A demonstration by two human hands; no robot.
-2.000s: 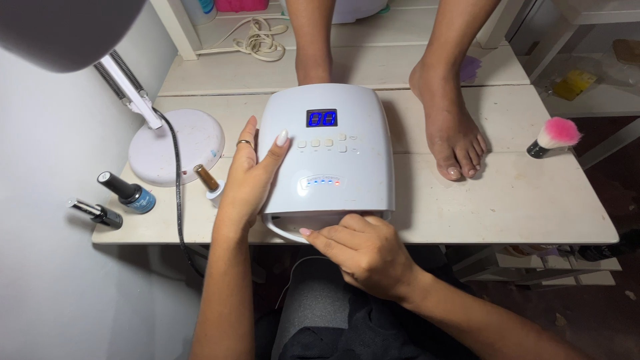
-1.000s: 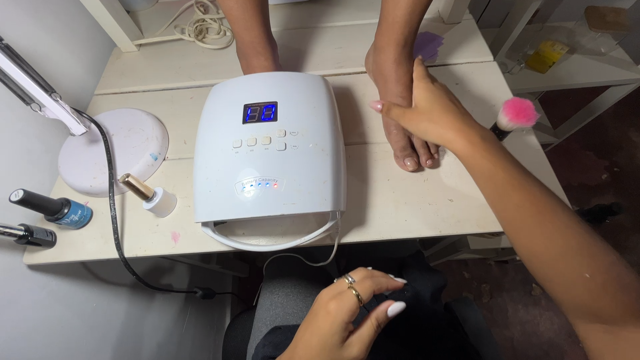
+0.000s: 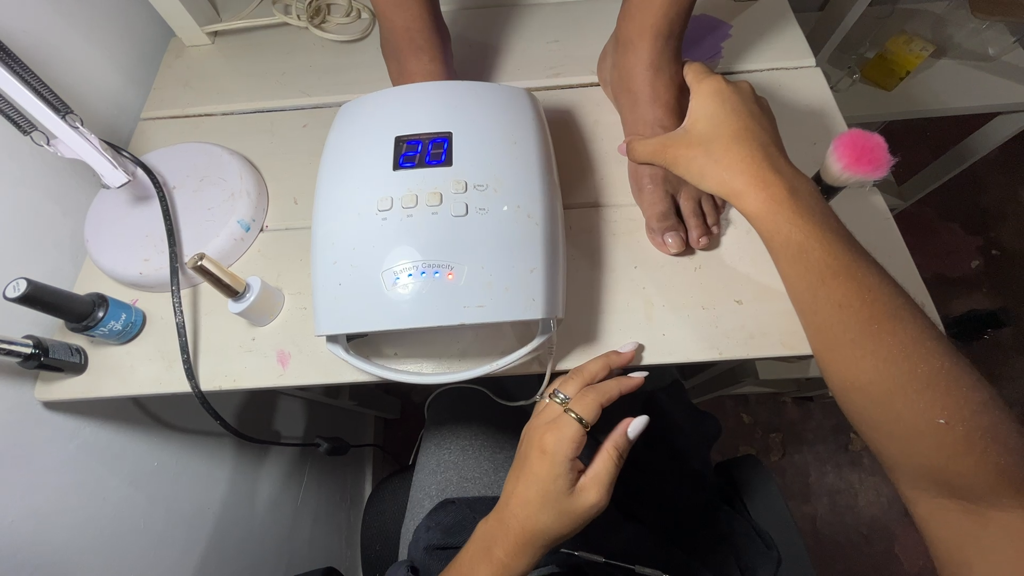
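Note:
My right hand (image 3: 712,140) is wrapped over the top of another person's bare foot (image 3: 652,136), thumb on its inner side, toes pointing toward me. Below the table's front edge, my left hand (image 3: 572,432) hangs over my lap with its fingers apart, holding nothing; it wears rings and has white nails. A white nail lamp (image 3: 440,232) stands between, its blue display lit and its front handle toward me. The person's other leg (image 3: 414,40) goes behind the lamp, and that foot is hidden.
On the left are a round lamp base (image 3: 180,216), a white polish bottle (image 3: 258,300) with a gold cap, a blue-labelled bottle (image 3: 116,318), a black bottle (image 3: 60,354) and a black cable (image 3: 174,264). A pink-tipped brush (image 3: 858,156) stands at the right edge of the white table (image 3: 760,312).
My right hand has gone from the nail lamp's front opening to the foot. My left hand has left the lamp's side and come down over my lap. The display's digits have changed.

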